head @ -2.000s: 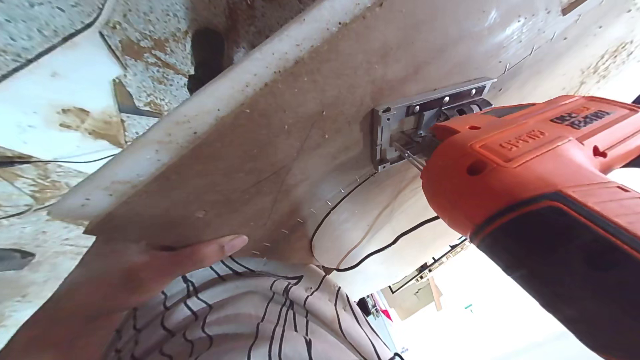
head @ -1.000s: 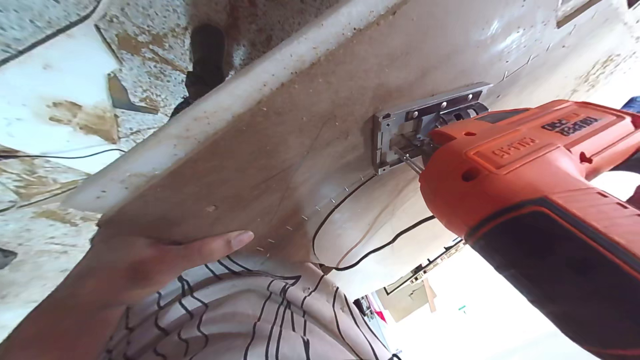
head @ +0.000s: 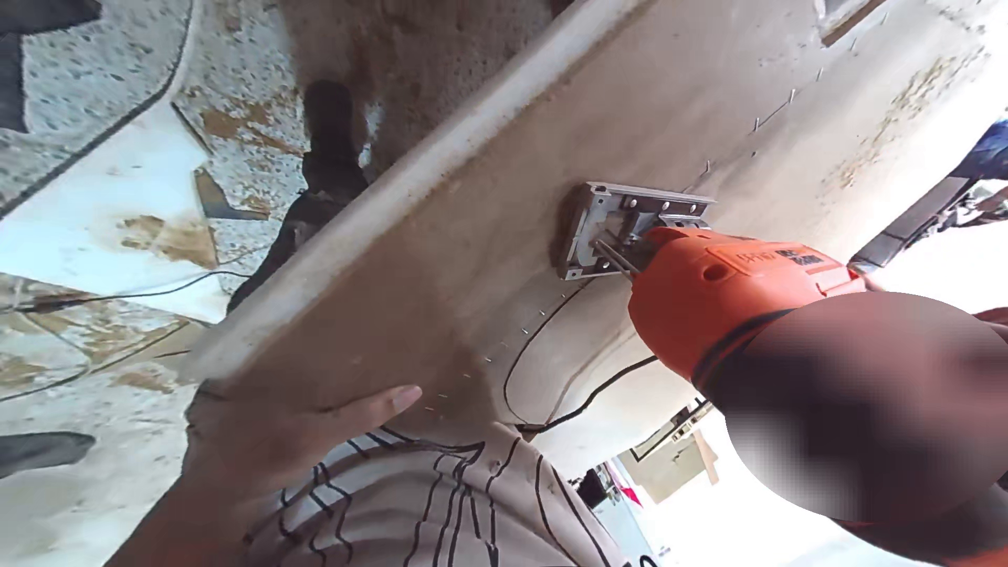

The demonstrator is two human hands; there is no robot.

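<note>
An orange and black jigsaw (head: 709, 283) stands with its metal base plate (head: 587, 232) on a large pale, brown-stained panel (head: 441, 291). A blurred patch covers its handle and most of my right hand; a sliver of skin (head: 872, 282) shows by the handle's rear. My left hand (head: 315, 429) grips the panel's near-left part, thumb laid flat on the surface, the other fingers hidden. A curved dark line (head: 516, 370) runs from the base plate towards my striped shirt. Small staples (head: 525, 331) stand in a row near the line.
Beyond the panel's raised edge (head: 378, 205) are a dark shoe and leg (head: 327, 142), a speckled floor, white scrap pieces (head: 134, 220) and a thin black cable (head: 157, 291). A rectangular opening (head: 839, 20) is at the panel's upper right. Part of a person in blue (head: 988, 150) shows at right.
The jigsaw has turned on the panel; its base plate's long edge now slopes down to the right instead of up. More of the dark leg shows. My left hand stays on the panel.
</note>
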